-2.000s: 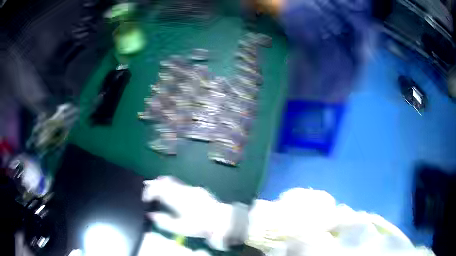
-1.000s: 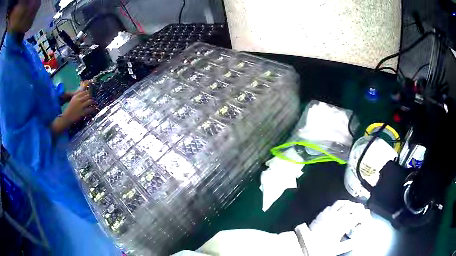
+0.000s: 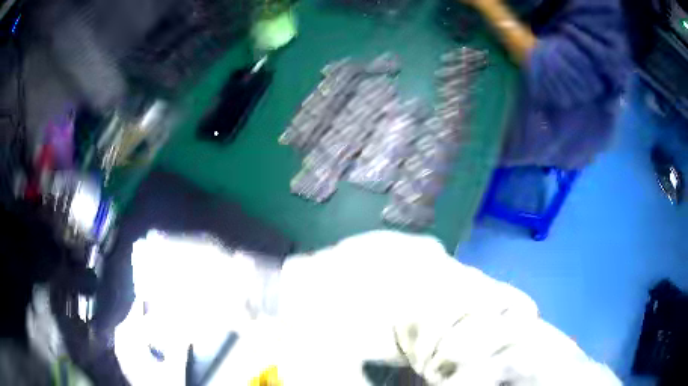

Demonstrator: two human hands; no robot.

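Observation:
The view is blurred and overexposed. My right hand (image 3: 200,275), in a white glove, is over the black microscope base (image 3: 177,200), with the white sleeve running to the lower right. Its fingers merge with white glare. A small dark and grey piece (image 3: 215,362) shows at the bottom edge below the glove; I cannot tell whether it is held. My left hand cannot be told apart from the white area at lower left. Many grey-silver circuit board modules (image 3: 370,132) lie in rows on the green mat (image 3: 249,177) beyond my arm.
A black phone-like rectangle (image 3: 235,102) lies left of the modules. A white jar-like item (image 3: 87,203) and blurred clutter are at the left. Another person's arm (image 3: 505,26) reaches in at the top right. A blue stool (image 3: 528,200) stands on the blue floor.
The view has swung from the clear tray stack back to the modules on the mat. Compared with the oldest frame, the white glove and sleeve fill more of the lower view.

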